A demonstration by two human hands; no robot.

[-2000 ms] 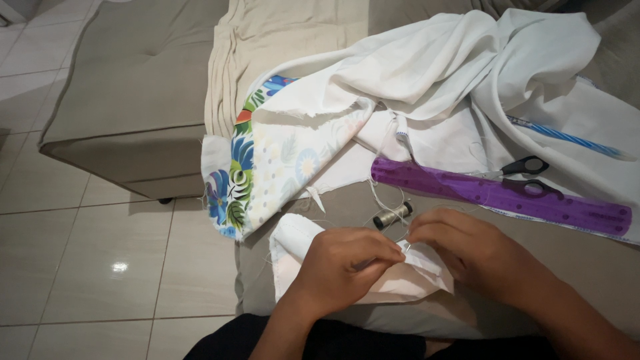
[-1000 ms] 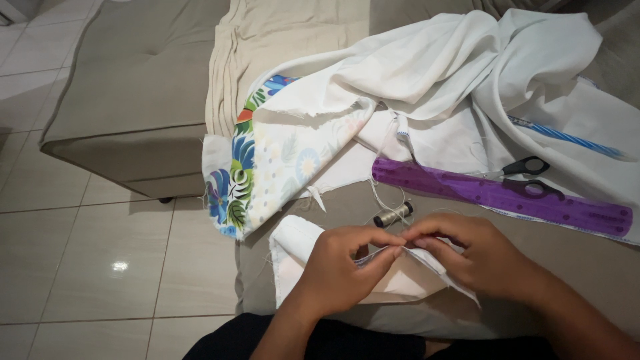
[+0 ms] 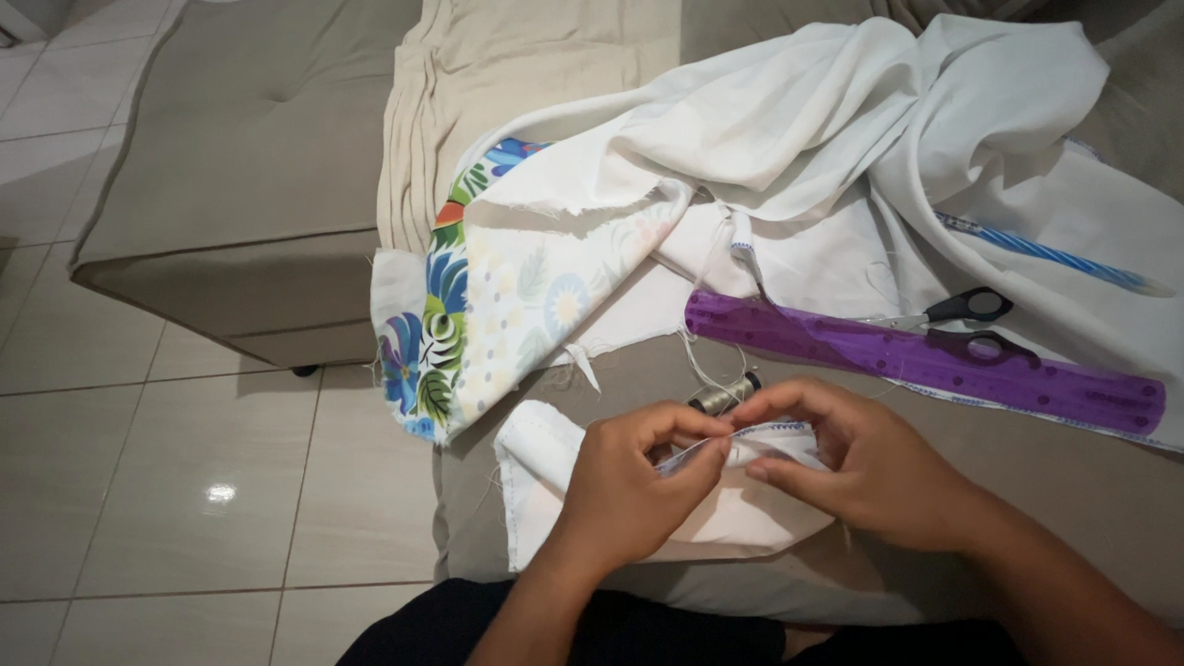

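A piece of white fabric [image 3: 758, 518] with blue stitching along its edge lies low in the middle of the head view. My left hand [image 3: 647, 481] pinches that edge between thumb and fingers. My right hand [image 3: 860, 462] is at the same edge, its fingertips near the left ones and its thumb a little apart; whether it holds a needle or thread cannot be seen. Just beyond the fingertips lies a thread spool [image 3: 724, 395] with dark ends and loose thread around it.
Past the spool lie a purple translucent ruler [image 3: 925, 361], black-handled scissors [image 3: 971, 305] and a blue-striped pen [image 3: 1045, 248]. A large white cloth [image 3: 768, 120] and floral fabric [image 3: 444, 342] spread over the grey sofa seat [image 3: 925, 416]. An upholstered block [image 3: 240, 157] stands left on floor tiles [image 3: 185, 490].
My right hand's thumb and fingers have spread apart since a second ago, and the stitched edge shows between them. My left hand stays pinched on the fabric.
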